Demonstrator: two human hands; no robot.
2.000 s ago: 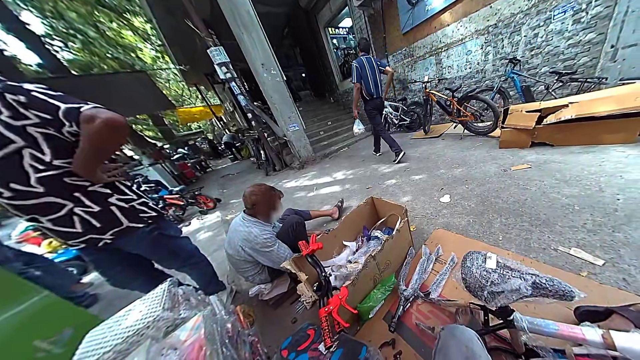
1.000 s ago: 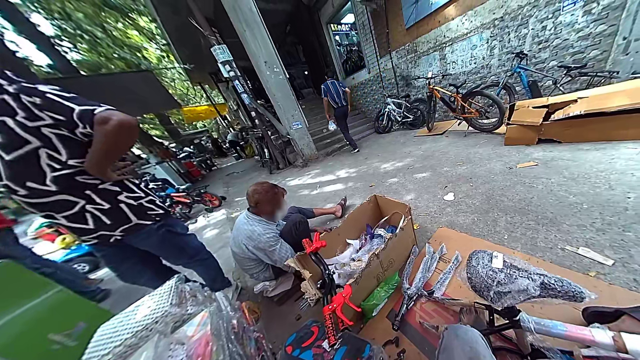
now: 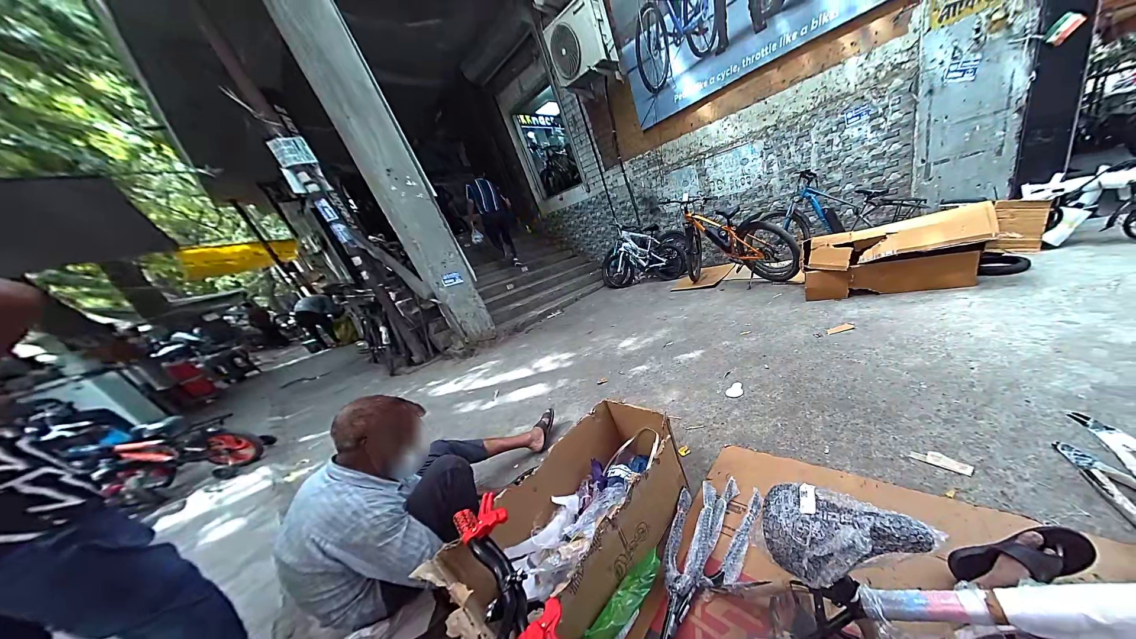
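Neither of my hands shows in the head view. Low in the frame, a bicycle saddle point(image 3: 839, 532) in plastic wrap lies over a flat cardboard sheet point(image 3: 754, 470). Left of it are plastic-wrapped metal bicycle parts point(image 3: 710, 541). A wrapped bicycle frame tube point(image 3: 932, 605) runs in from the bottom right. An open cardboard box point(image 3: 635, 541) holds plastic bags and wrapped parts. Red lever-like parts point(image 3: 480, 517) on a black bar stand at the box's near left corner. A green plastic bag point(image 3: 626, 596) lies against the box. A sandaled foot point(image 3: 1021, 557) rests at the right.
A person point(image 3: 364, 532) sits on the ground beside the box; another stands at the far left. Bicycles point(image 3: 741, 240) and a torn cardboard carton point(image 3: 901, 257) line the wall. A concrete pillar point(image 3: 382, 160) stands by steps point(image 3: 541, 284), where someone is climbing.
The walking person has gone from the pavement up the steps. The view has swung upward and right, and the standing person at left shows less. The seated person stays beside the box.
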